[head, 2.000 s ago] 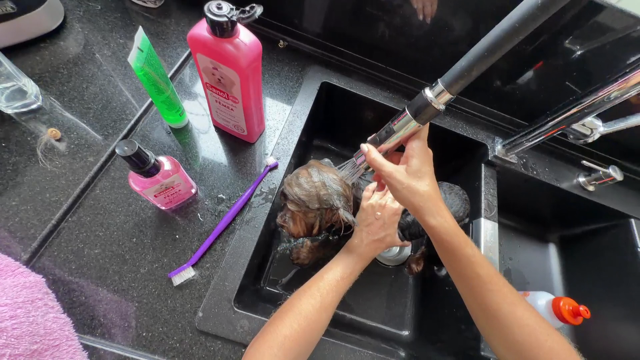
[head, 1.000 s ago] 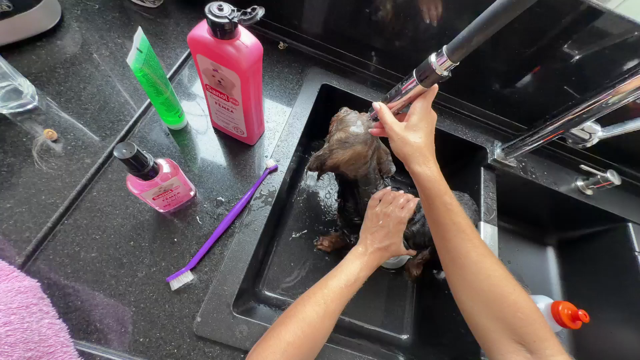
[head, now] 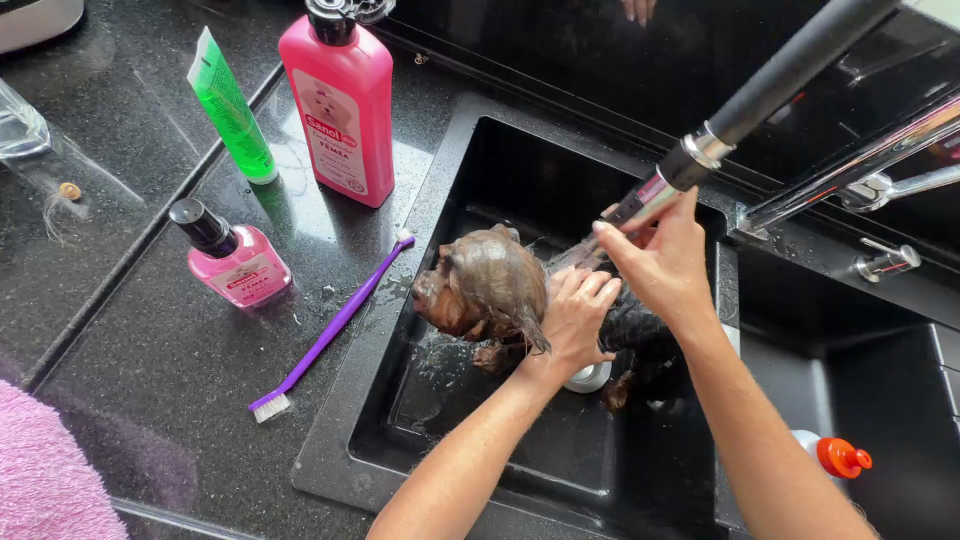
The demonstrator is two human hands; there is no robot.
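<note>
A small wet dog [head: 491, 285] with brown and black fur is in the black sink basin [head: 480, 450], its head turned to the left. My left hand [head: 577, 322] rests on its neck and upper back, fingers spread over the fur. My right hand [head: 660, 255] grips the chrome head of the pull-down faucet sprayer [head: 690, 157] above the dog's back. Water runs from the sprayer onto the dog behind its head. The dog's hind part lies partly hidden under my right forearm, and a round metal drain part [head: 589, 377] shows beneath the dog.
Left of the basin stand a pink Sanol bottle [head: 349, 112], a smaller pink bottle [head: 236, 262] and a green tube [head: 232, 112]. A purple double-ended toothbrush [head: 334, 326] lies nearby. A pink towel [head: 49, 465] is at lower left, an orange-capped bottle [head: 840, 456] at right.
The dog's head has turned and lowered since one second ago, when it was raised near the sprayer. Both hands have stayed in about the same area.
</note>
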